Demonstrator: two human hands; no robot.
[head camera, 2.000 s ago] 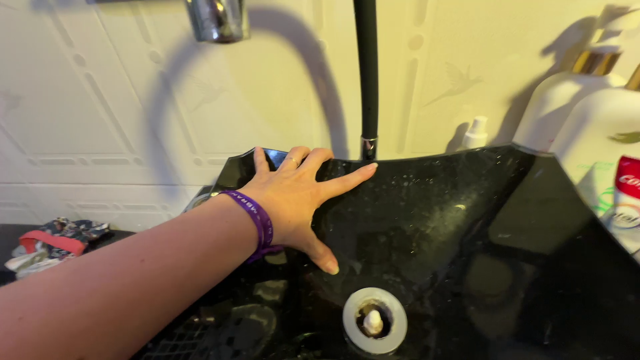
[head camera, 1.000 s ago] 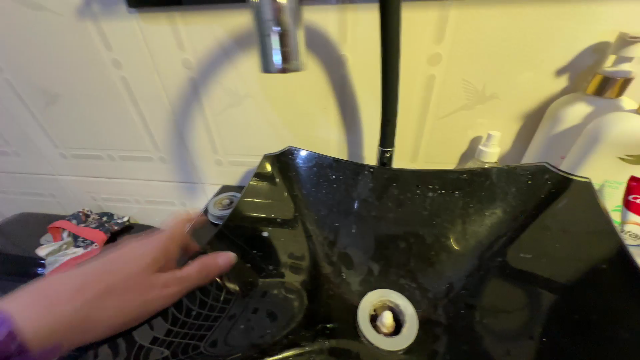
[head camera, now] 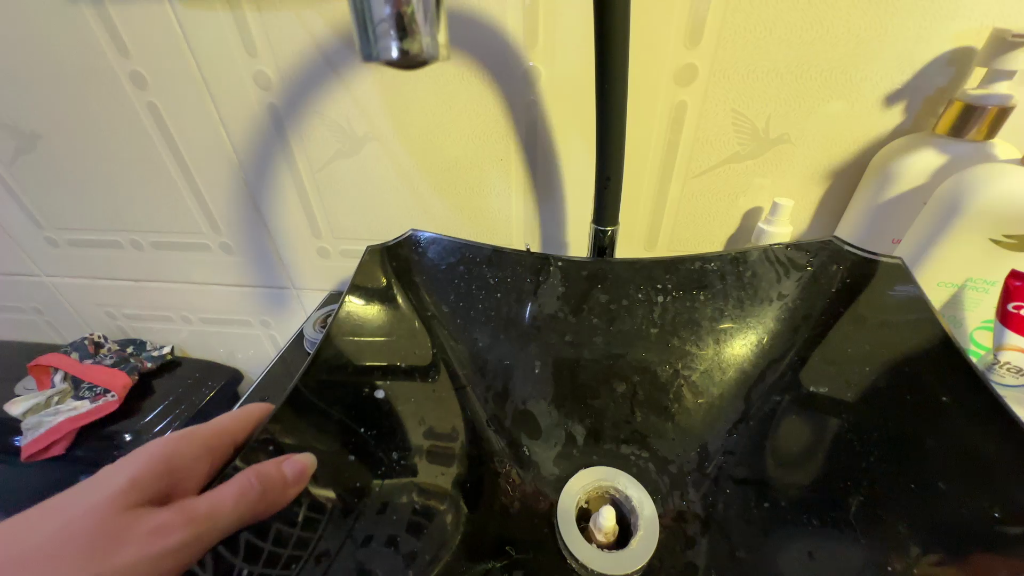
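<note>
My left hand (head camera: 184,488) rests at the left rim of a glossy black sink basin (head camera: 680,360), its thumb over the inner side and the other fingers mostly hidden past the edge. It seems to grip the rim. Toward the bottom of the basin is a pale ring-shaped drain fitting (head camera: 608,520) with a white piece in its centre. Water drops and whitish marks cover the black surface. My right hand is out of the frame.
A chrome spout (head camera: 400,32) hangs above; a black faucet hose (head camera: 610,120) rises behind the basin. White pump bottles (head camera: 904,184), a small spray bottle (head camera: 774,222) and a toothpaste tube (head camera: 1010,328) stand right. A patterned cloth with red trim (head camera: 88,384) lies left.
My left hand has left the basin's back rim, where it was spread two seconds ago, and moved down along the left side. The wristband has gone out of view.
</note>
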